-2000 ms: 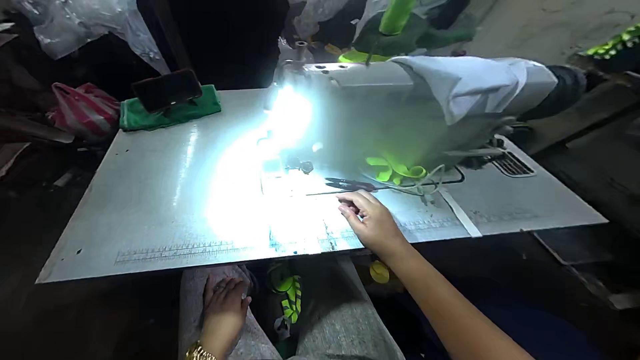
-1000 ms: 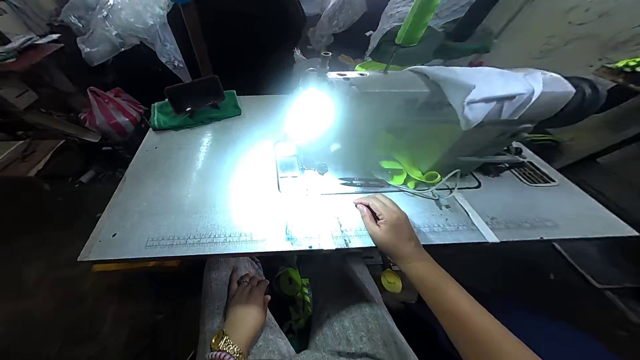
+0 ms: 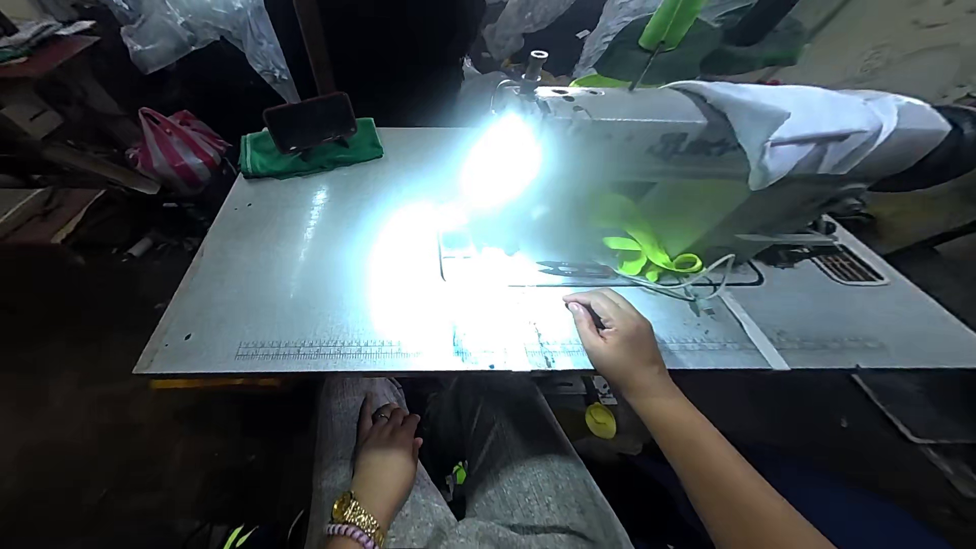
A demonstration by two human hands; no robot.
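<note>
My right hand is over the front of the sewing machine table, its fingers curled and thumb near the index finger. A thin dark thing shows at its fingertips; I cannot tell what it is. My left hand, with a ring and a gold watch, rests on my thigh, holding nothing. The sewing machine stands behind my right hand, its lamp glaring over the needle area. Dark scissors or snips lie at the machine's base, beside neon-green fabric strips.
A phone leans on a folded green cloth at the back left. White cloth drapes the machine's arm. A white cable loops by its base. A pink striped bag sits left of the table.
The view has shifted, so the whole table sits differently in it. The bright green strips seen between my legs at first are mostly out of sight now. Both hands stay in much the same places.
</note>
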